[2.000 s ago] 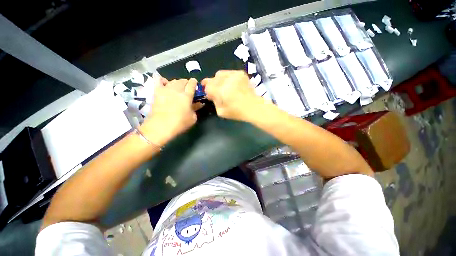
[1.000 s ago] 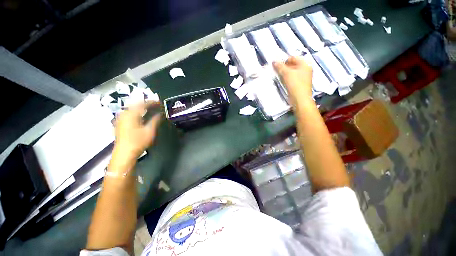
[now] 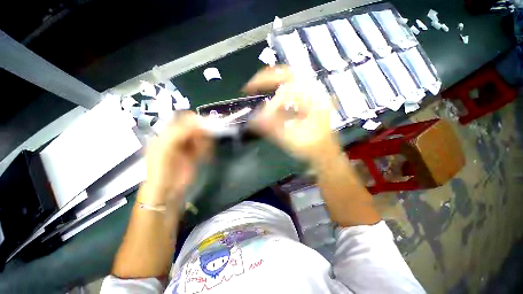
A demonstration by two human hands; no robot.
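Note:
A dark printed retail box [image 3: 221, 108] lies on the dark green bench, partly hidden by my hands. My left hand [image 3: 179, 150] and my right hand [image 3: 297, 122] are both blurred in front of it. A slim, blurred piece [image 3: 230, 131], pale with a dark patch at its right, is between their fingertips. My fingers seem to hold it at both ends; the exact grip is unclear. A clear blister tray [image 3: 321, 73] holds rows of wrapped whitish units [image 3: 330, 47] at the right. My right hand hides part of its near left corner.
Flat cartons [image 3: 86, 152] and a black open box [image 3: 27, 192] lie left. White slips [image 3: 160, 103] are beside them, with paper scraps [image 3: 212, 73] further right. A pale rail [image 3: 229, 47] runs behind. A red stool [image 3: 375, 155] and brown carton [image 3: 440, 154] stand below at right.
My right hand has moved left from the tray towards the box. My left hand has moved right. A pale piece now shows between them, in front of the box.

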